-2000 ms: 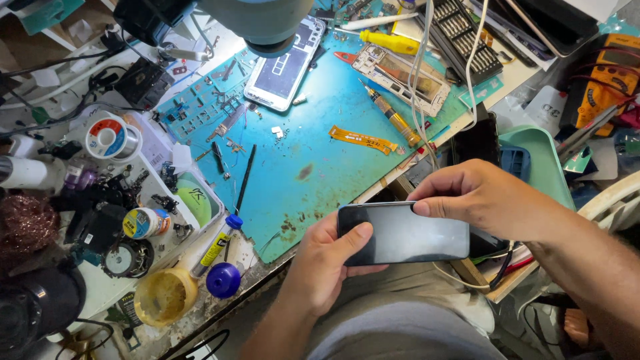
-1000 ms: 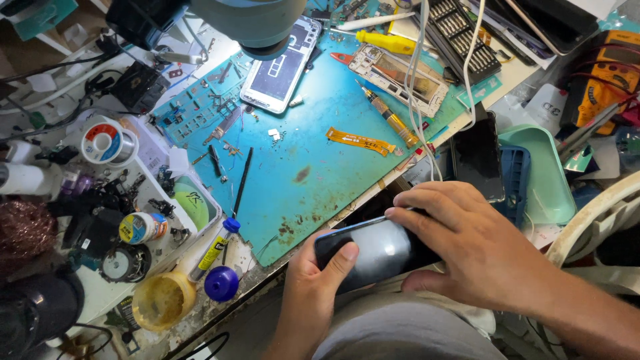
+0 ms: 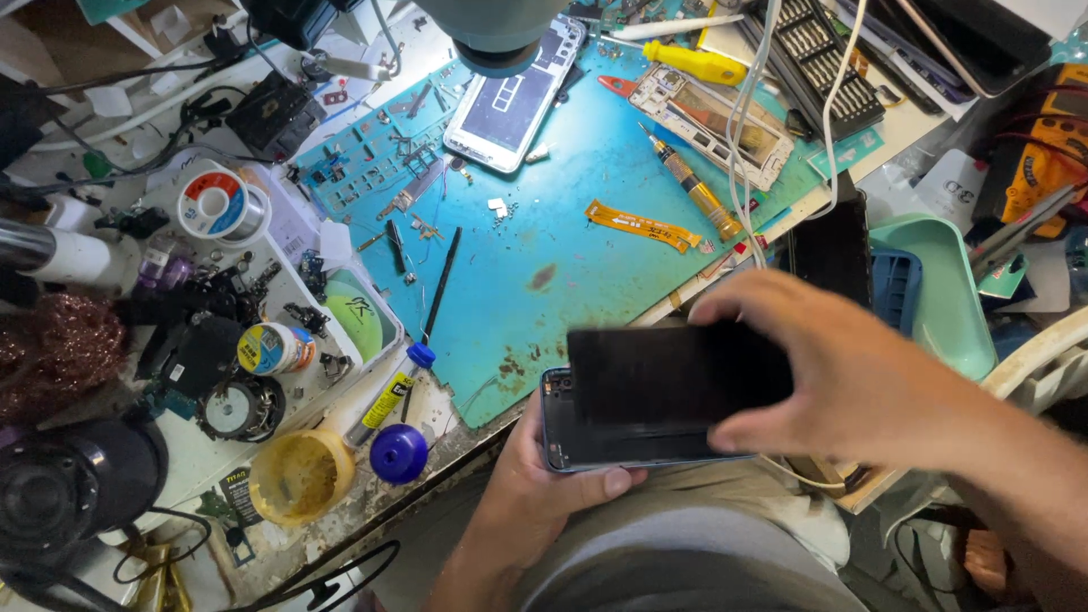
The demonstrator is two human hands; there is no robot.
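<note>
My left hand (image 3: 552,476) holds the blue-edged phone frame (image 3: 557,425) from below, its thumb along the lower edge. Above the frame, my right hand (image 3: 833,374) grips a dark phone display panel (image 3: 663,374) by its right end. The panel is lifted off the frame and shifted from it, so part of the inside shows at the left. Both hands are in front of the turquoise work mat (image 3: 586,280). On the mat lie a white opened phone (image 3: 518,102), an orange flex cable (image 3: 642,225), a precision screwdriver (image 3: 693,187) and a bare phone frame (image 3: 714,123).
A microscope head (image 3: 493,34) hangs over the mat. To the left are a solder spool (image 3: 212,204), a blue-capped tube (image 3: 391,395), a yellowed cup (image 3: 302,476) and a blue lid (image 3: 399,454). A bit set (image 3: 812,64), white cables, a green tray (image 3: 935,289) and a multimeter (image 3: 1033,161) are at right.
The display panel has come apart from the phone frame. My right hand has lifted it, while my left hand still holds the frame.
</note>
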